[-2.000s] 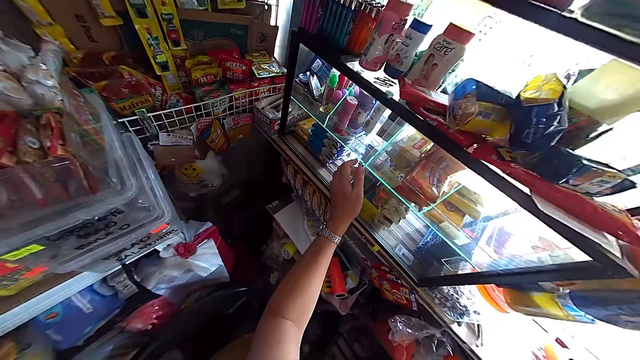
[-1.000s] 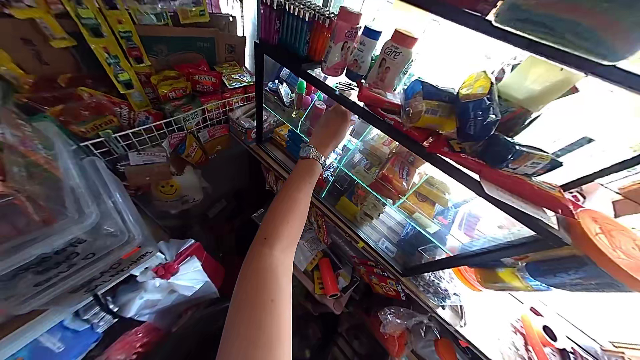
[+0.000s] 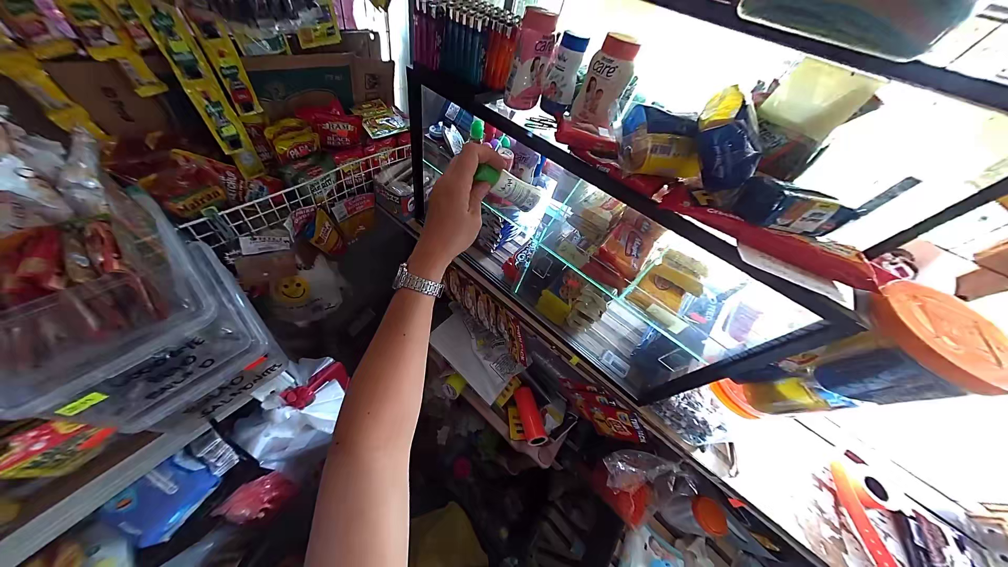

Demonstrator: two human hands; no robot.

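My left hand [image 3: 461, 193], with a metal-banded watch [image 3: 418, 281] on the wrist, reaches into the upper left part of a black-framed glass display case [image 3: 543, 272]. Its thumb and fingers grip the green cap of a small pale bottle [image 3: 516, 191], which is tilted with its body pointing right and down. Just beyond the fingers stands another green-topped bottle [image 3: 477, 130], partly hidden by the hand. Packets and small boxes lie in glass-divided compartments below and right of the bottle. My right hand is not in view.
Powder bottles [image 3: 605, 79] and lighters [image 3: 465, 47] stand atop the case, beside wrapped packs [image 3: 661, 150]. A white wire basket [image 3: 299, 197] of packets stands left of the case. Plastic containers [image 3: 197, 339] sit nearer on the left. A red roll [image 3: 530, 416] lies below.
My left hand was above the glass compartments, then moved to the case's upper left part. It now holds a green-capped bottle, which did not show in its grip earlier.
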